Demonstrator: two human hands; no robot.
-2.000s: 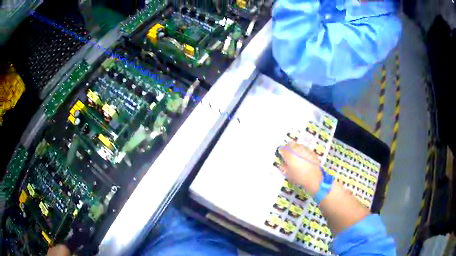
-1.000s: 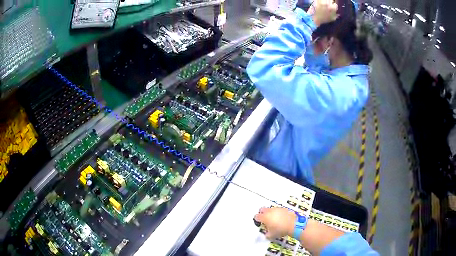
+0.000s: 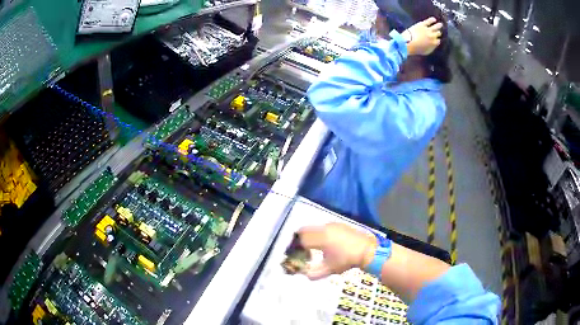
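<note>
My right hand [image 3: 337, 249], bare with a blue wrist strap, is over the white foam tray [image 3: 267, 295]. Its fingers are closed around a small yellowish-and-dark part [image 3: 296, 257], blurred, which looks like a transformer. Rows of yellow-and-black transformers [image 3: 369, 301] stand in the tray below and right of the hand. A circuit board [image 3: 162, 222] with yellow blocks lies in its black carrier on the line left of the tray. My left hand is not in view.
More boards in carriers [image 3: 232, 143] line the conveyor. Its white metal edge [image 3: 222, 276] runs beside the tray. A coiled blue cord [image 3: 184, 155] crosses above the boards. A person in a blue smock [image 3: 381, 114] stands beyond the tray. A yellow-parts bin [image 3: 16, 178] is at far left.
My right hand has lifted from the tray's rows and moved left and up with a part in its fingers. The view has shifted; the other person's hand remains at the head.
</note>
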